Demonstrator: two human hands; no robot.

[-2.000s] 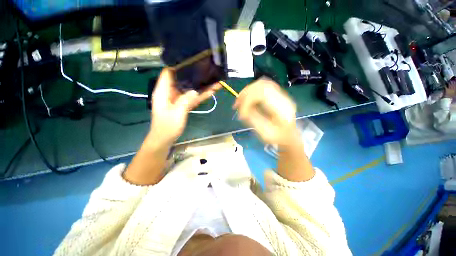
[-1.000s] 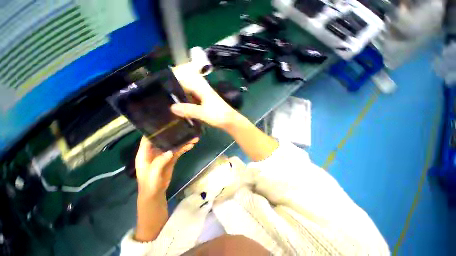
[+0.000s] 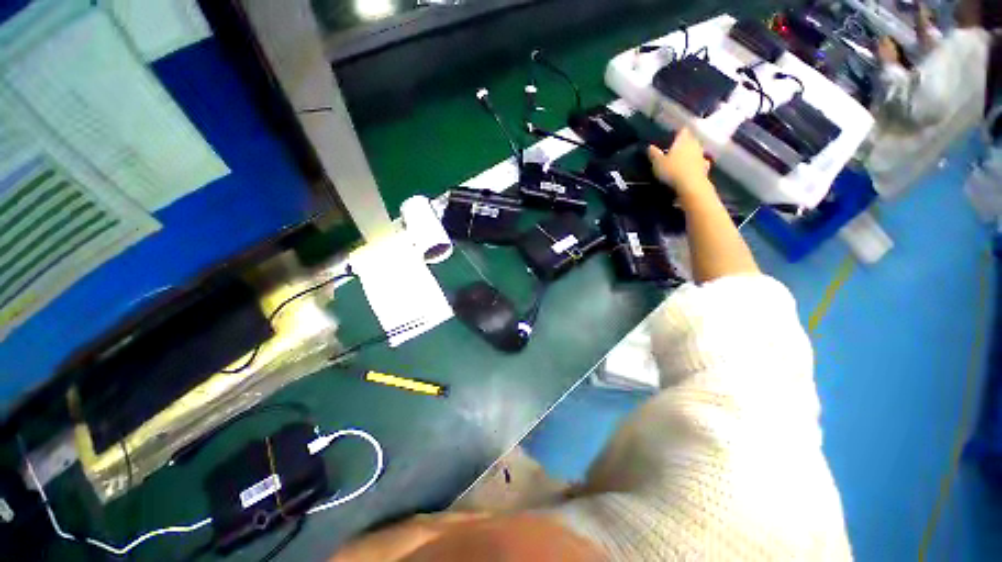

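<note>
My right hand [image 3: 683, 167] reaches far to the right, over the group of black units beside the white foam tray. Its fingers are at a black labelled unit [image 3: 622, 181]; whether they grip it cannot be told. Several more black units with white barcode labels lie close by, such as one [image 3: 553, 187] and another [image 3: 560, 244]. Some have short black pigtail cables. My left hand is out of the picture.
The foam tray [image 3: 810, 189] holds black units. A black mouse [image 3: 489, 315], white roll [image 3: 426, 228], paper sheet [image 3: 398, 288] and yellow-and-black stick [image 3: 404, 383] lie left of the units. A connected black unit [image 3: 264, 484] has a white cable. Another person's sleeve [image 3: 934, 82] shows at upper right.
The view has swung right. The black unit with the yellow band is no longer held up before me. My right hand has moved away to the unit group; my left hand has left the picture.
</note>
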